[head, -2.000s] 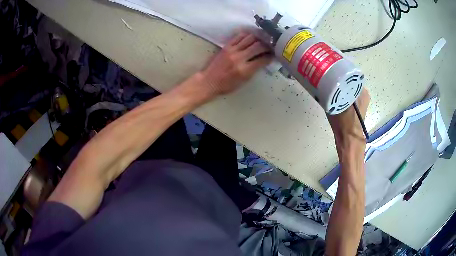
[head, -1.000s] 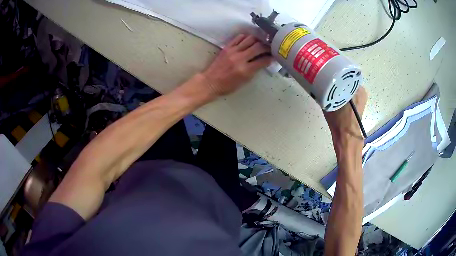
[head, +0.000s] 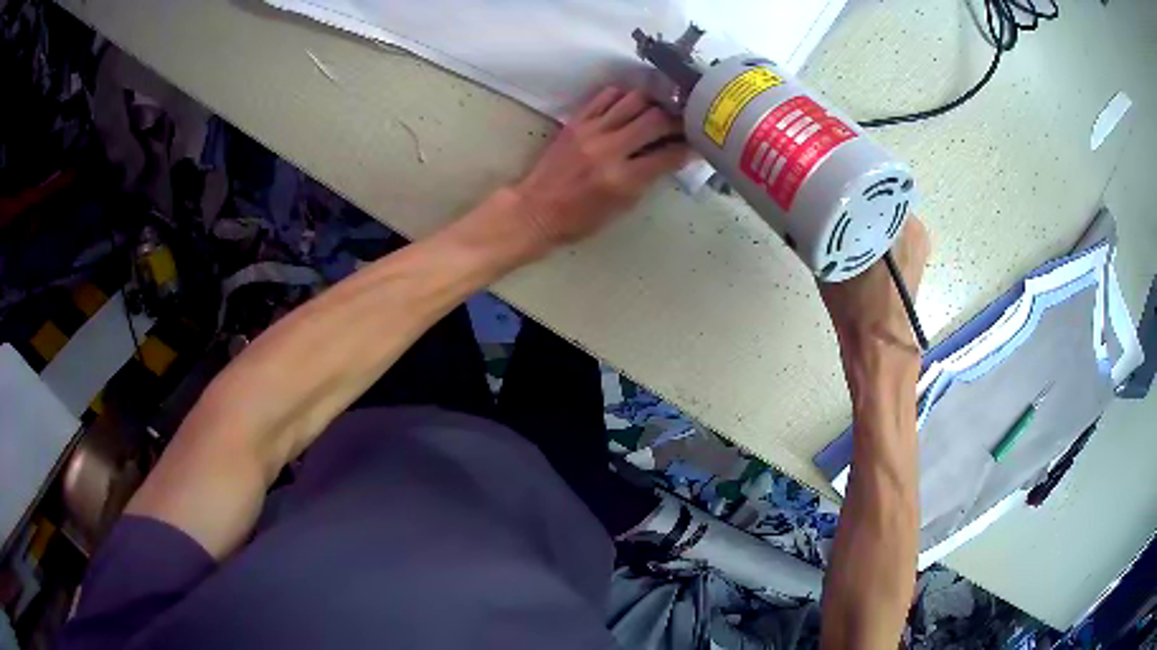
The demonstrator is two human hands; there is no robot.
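The electric cloth cutter [head: 793, 159], a grey motor with yellow and red labels, is tilted over the edge of the fabric lay topped with white paper [head: 508, 45]. My right hand [head: 882, 279] is behind the motor's vented end; its fingers are hidden by the motor, and it appears to hold the cutter. My left hand [head: 603, 159] lies flat on the lay's edge beside the cutter's metal foot, its fingertips on the paper. Whether it grips anything is hard to see. The blade is hidden.
A grey stack of cut garment pieces [head: 1002, 419] lies at right with a green stick [head: 1015, 434] and dark shears [head: 1059, 467]. A coiled black cord [head: 1009, 19] is at top right. Offcuts [head: 1110, 123] lie on the speckled table [head: 711, 318]. Fabric scraps are below.
The cutter and my right hand have shifted slightly to the left and up along the lay's edge. My left hand stays in nearly the same place.
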